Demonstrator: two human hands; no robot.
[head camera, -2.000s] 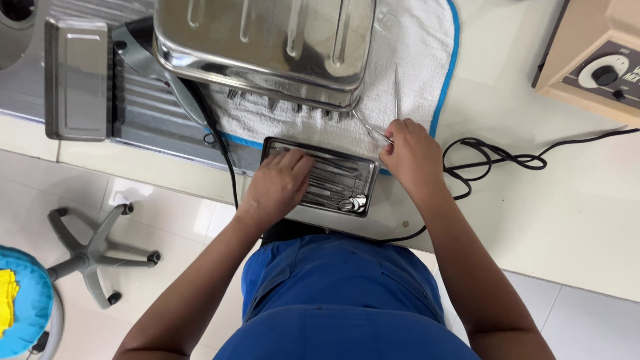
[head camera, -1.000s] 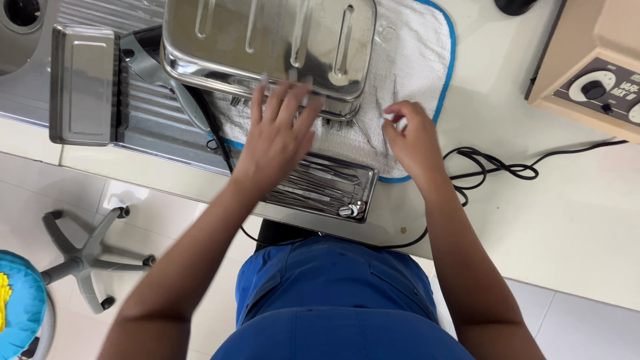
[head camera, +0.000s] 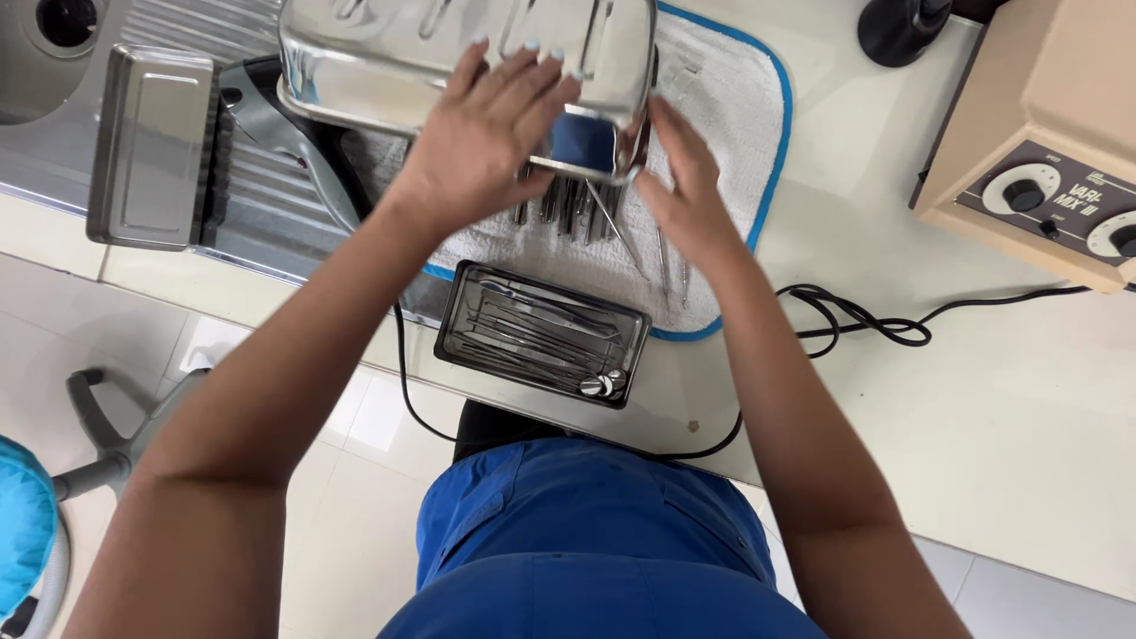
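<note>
My left hand (head camera: 488, 133), its fingers spread, is over the front side of a large shiny metal box (head camera: 373, 75); whether it touches is unclear. My right hand (head camera: 679, 182) is at the box's near right corner, thumb and fingers around that corner. Several metal dental instruments (head camera: 568, 209) stick out from under the box's front edge onto a white towel with blue edging (head camera: 723, 89). More thin instruments (head camera: 661, 257) lie on the towel by my right wrist. Nearer my body, a small metal tray (head camera: 643, 355) holds several instruments and dental mirrors (head camera: 603, 383).
An empty metal tray (head camera: 160, 160) rests on the ribbed sink drainer (head camera: 257, 213), beside a grey-and-black handheld appliance (head camera: 302, 146). At right are a beige mixer (head camera: 1047, 115), a black cable (head camera: 852, 319) and a black object (head camera: 901, 31). A wheeled stool base (head camera: 115, 453) stands at lower left.
My left hand has moved from the small instrument tray up to the metal box. My right hand has moved from the towel's front part to the box's near right corner.
</note>
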